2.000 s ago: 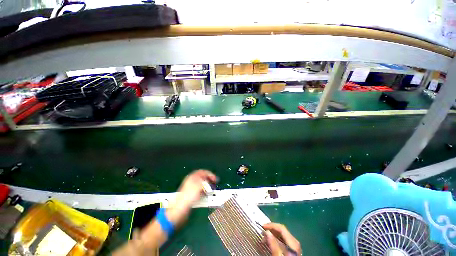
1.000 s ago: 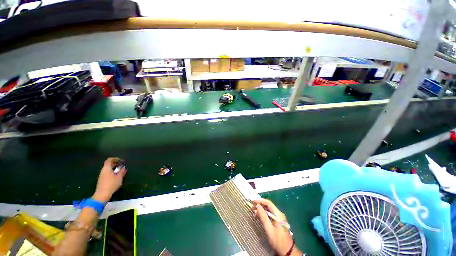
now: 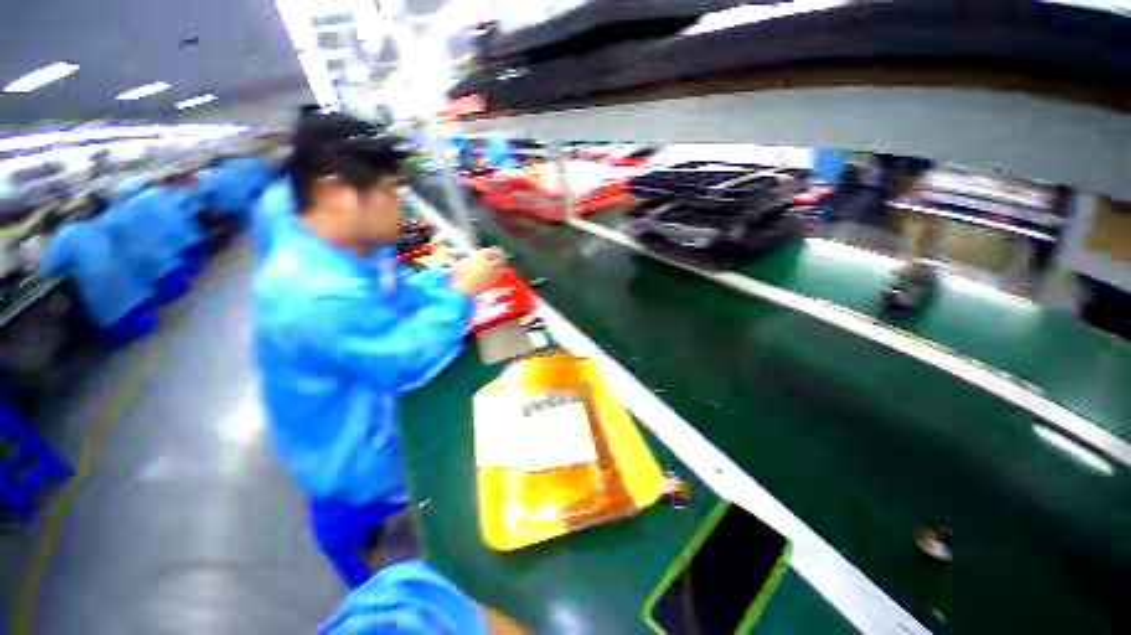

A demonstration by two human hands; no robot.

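Neither of my hands is in view. A blue sleeve (image 3: 407, 603) with a sliver of forearm shows at the bottom edge; the hand beyond it is cut off. The yellow tray (image 3: 506, 523) lies on the green bench with amber bags (image 3: 620, 434) and a white paper label (image 3: 546, 430) in it. A smartphone (image 3: 722, 581) in a lime-green case lies to the tray's lower right, cut by the bottom edge. A small round module (image 3: 676, 489) sits at the tray's right corner. Another module (image 3: 934, 542) lies on the dark-green belt.
A person in a blue smock (image 3: 341, 335) stands left of the bench, hands raised near a red tray (image 3: 506, 300). The white rail (image 3: 695, 449) separates bench and belt. Black stacked trays (image 3: 713, 205) stand beyond the belt. More people in blue sit far left. The picture is blurred.
The view has swung far left. My hands, the striped sheet and the fan have left the picture. The person in blue and the whole yellow tray have come into view.
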